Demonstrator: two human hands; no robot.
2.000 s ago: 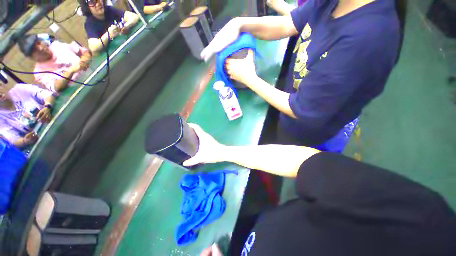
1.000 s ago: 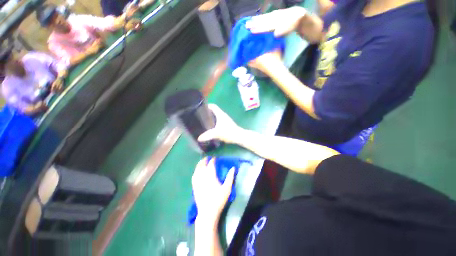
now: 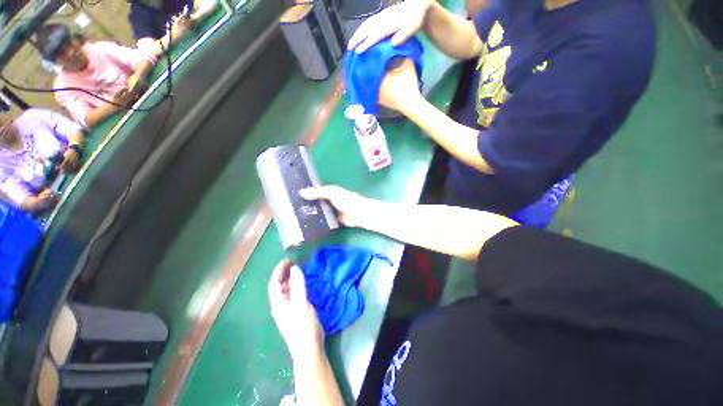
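Observation:
A grey speaker (image 3: 285,198) with a dark panel with small marks along one side is tilted over the bench and the brownish strip. My right hand (image 3: 337,204) is shut on its right side, fingers over the dark panel. A crumpled blue cloth (image 3: 341,289) lies on the green bench just below the speaker. My left hand (image 3: 293,309) is at the cloth's left edge, fingers apart, not visibly gripping it. Whether the speaker's lower end touches the bench cannot be told.
A white bottle with red marks (image 3: 372,144) stands beyond my right hand. A neighbour's hands (image 3: 396,83) hold a blue cloth around an object. Grey speakers stand at the far end (image 3: 307,44) and others lie at lower left (image 3: 119,337). A small white item (image 3: 288,400) is at the bottom edge.
The speaker has turned in my right hand, so its marked dark panel now shows instead of the black end. My left hand came in over the cloth, then shifted to its left edge.

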